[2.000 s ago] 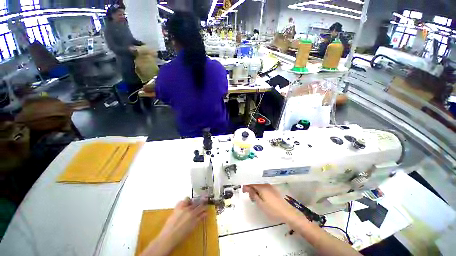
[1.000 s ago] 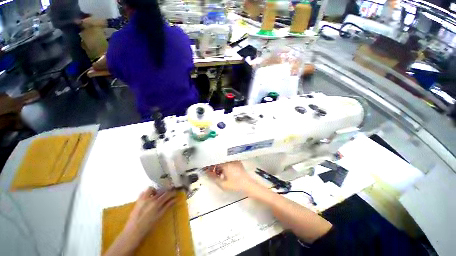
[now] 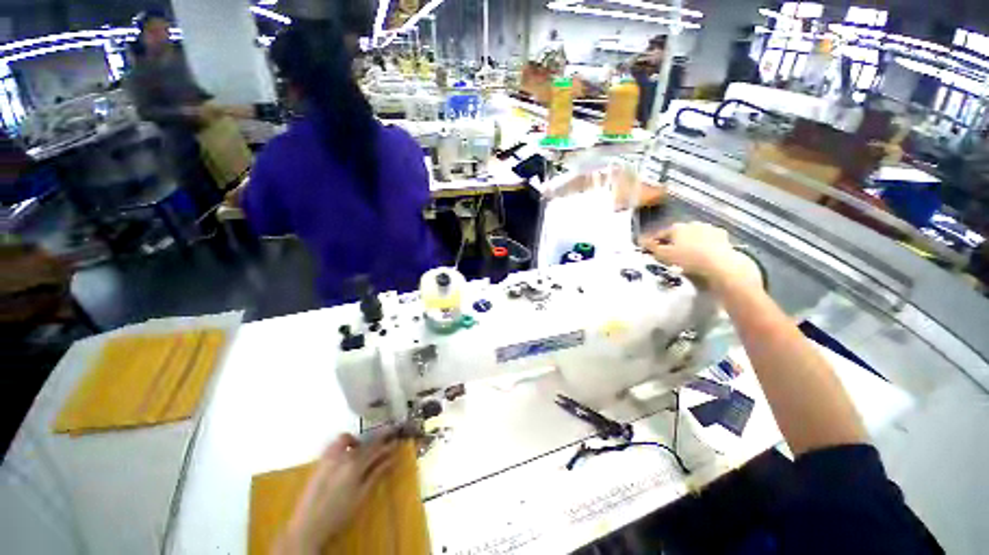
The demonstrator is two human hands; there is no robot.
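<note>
A mustard-yellow panel (image 3: pixel 390 510) lies on the white table at the left end of the sewing machine (image 3: pixel 542 345). Its top edge is at the needle area. My left hand (image 3: pixel 345 477) lies on the panel with its fingers close to the needle area; the presser foot is too small and blurred to make out. My right hand (image 3: pixel 694 252) is raised at the far right end of the machine head, over its top rear. Its fingertips are bent, and I cannot tell if they hold anything. Its arm passes in front of the handwheel end.
More yellow panels (image 3: pixel 146 374) lie at the far left. Black snips (image 3: pixel 591 417) and a dark cord lie under the machine arm. A dark scrap (image 3: pixel 724 410) lies farther right. A thread cone (image 3: pixel 444 304) stands on the machine head. A person in purple (image 3: pixel 347 206) sits ahead; another stands behind.
My right hand has moved from under the machine arm up to the right end of the machine head. My left hand stays on the panel. The camera view has shifted.
</note>
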